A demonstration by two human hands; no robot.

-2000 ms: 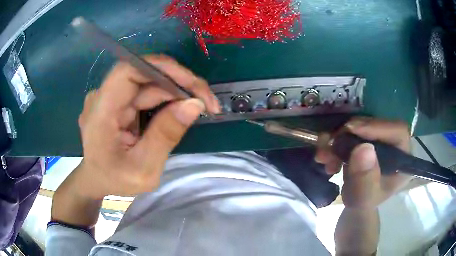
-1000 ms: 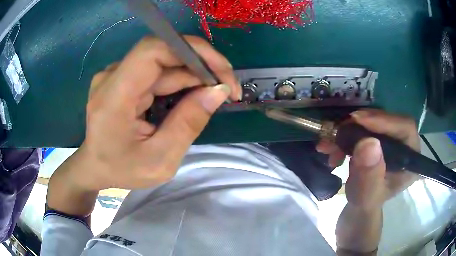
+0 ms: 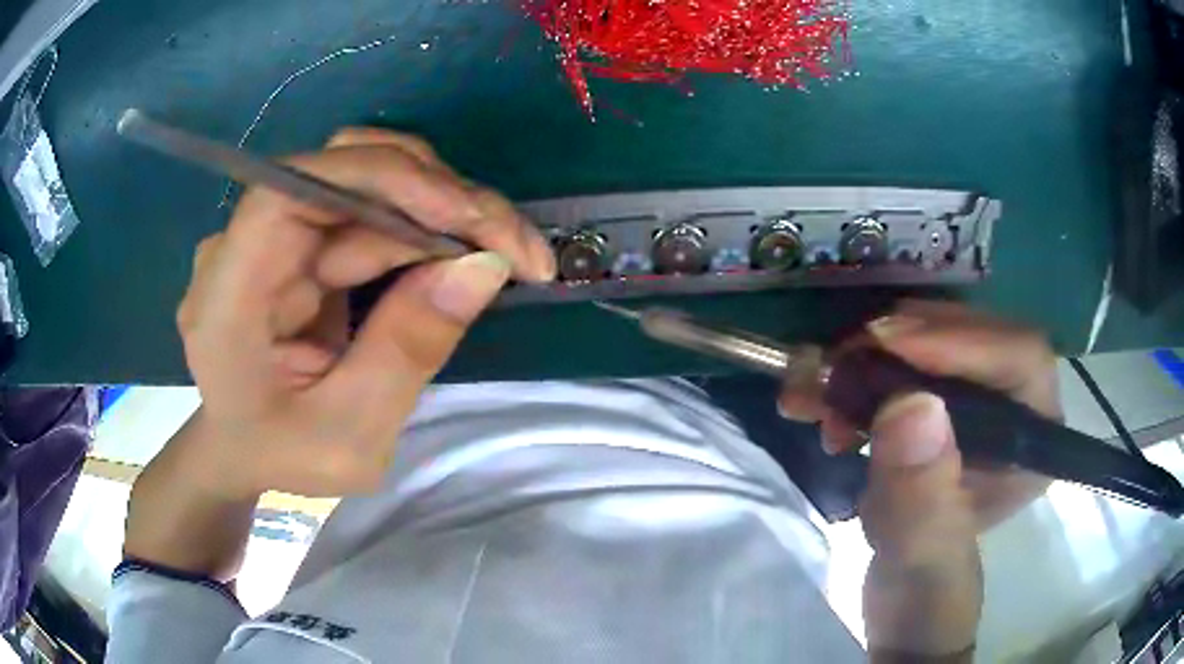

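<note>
A narrow grey strip panel (image 3: 727, 205) lies across the green bench near its front edge. Round components (image 3: 680, 247) sit in a row on it; several show. My left hand (image 3: 351, 298) holds grey tweezers (image 3: 279, 178) between thumb and fingers over the panel's left part and hides that part. The tweezers' tip is hidden at the fingertips. A thin red line runs along the panel's lower edge. My right hand (image 3: 928, 415) holds the black soldering iron (image 3: 727, 343). Its thin tip is just below the panel, apart from it, right of my left fingertips.
A heap of red wires (image 3: 701, 39) lies behind the panel. A thin silvery strand (image 3: 288, 84) curves at the left. Small clear bags (image 3: 39, 175) lie at the left edge. A dark object (image 3: 1156, 169) stands at the right edge.
My left hand and tweezers first moved right along the panel, then back left, uncovering another round component. The iron's tip has moved left and off the panel's edge. The view has shifted slightly.
</note>
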